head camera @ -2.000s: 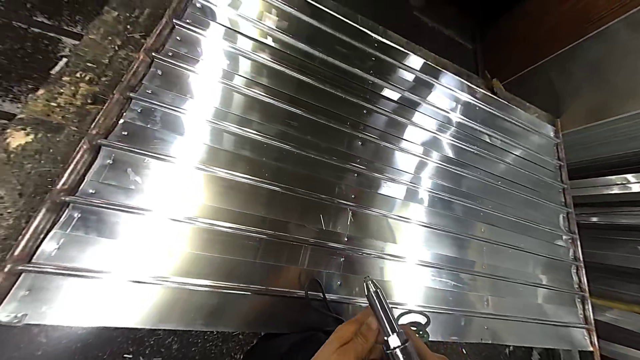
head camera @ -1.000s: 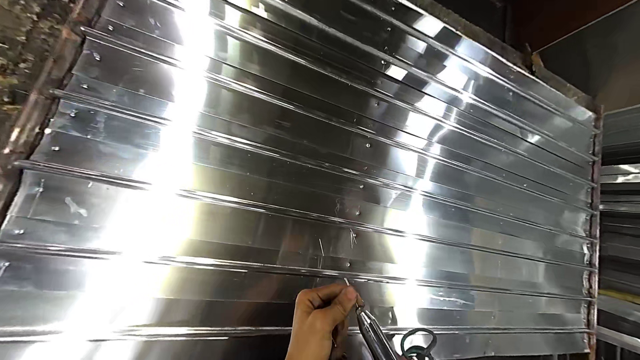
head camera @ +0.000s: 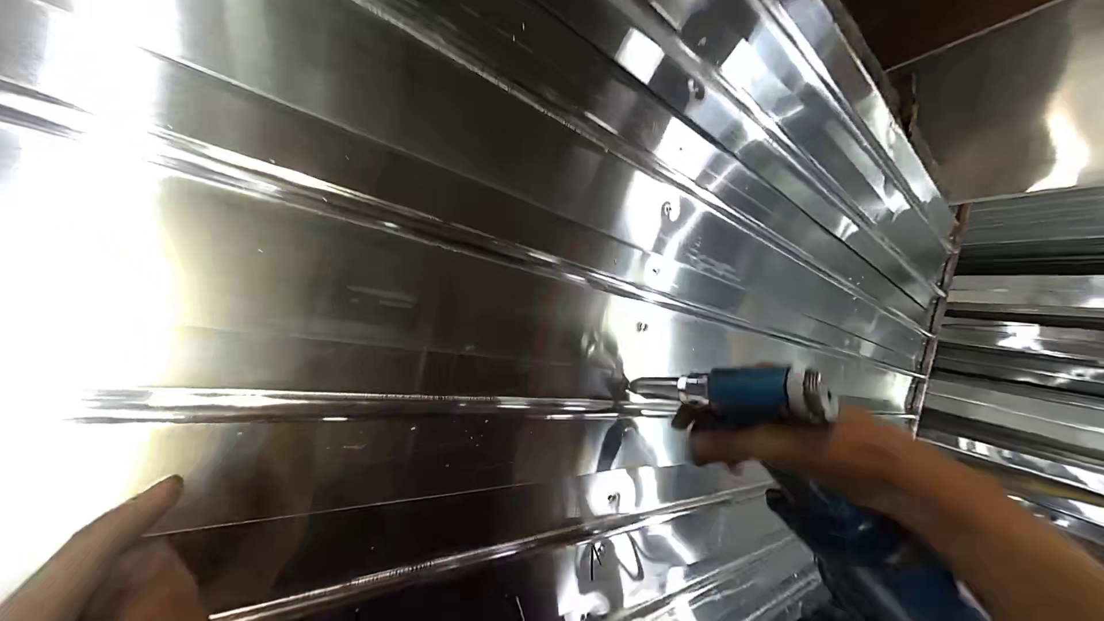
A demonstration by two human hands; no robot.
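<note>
My right hand (head camera: pixel 819 448) grips a blue rivet gun (head camera: pixel 750 392) at the lower right, its metal nose pointing left. The nose tip lies at or very near a raised seam of the shiny ribbed sheet-metal panel (head camera: pixel 388 285); exact contact cannot be told. Close to the tip, a rivet (head camera: pixel 641 327) sits in the sheet, one of several in a rough line. At the lower left, my left hand (head camera: pixel 129 552) is over the panel with a finger extended, its lower part cut off by the frame. Nothing shows in it.
Long raised seams run across the panel. Its right edge has a narrow brownish strip (head camera: pixel 936 319). Beyond that lie stacked metal sheets or strips (head camera: pixel 1026 345). A flat metal sheet (head camera: pixel 1000 112) stands at the upper right. Loose thin pins (head camera: pixel 595 561) lie on the panel's lower part.
My left hand has moved from beside the tool's nose to the lower left. The rivet gun now lies sideways over the panel in my right hand. The view has moved much closer.
</note>
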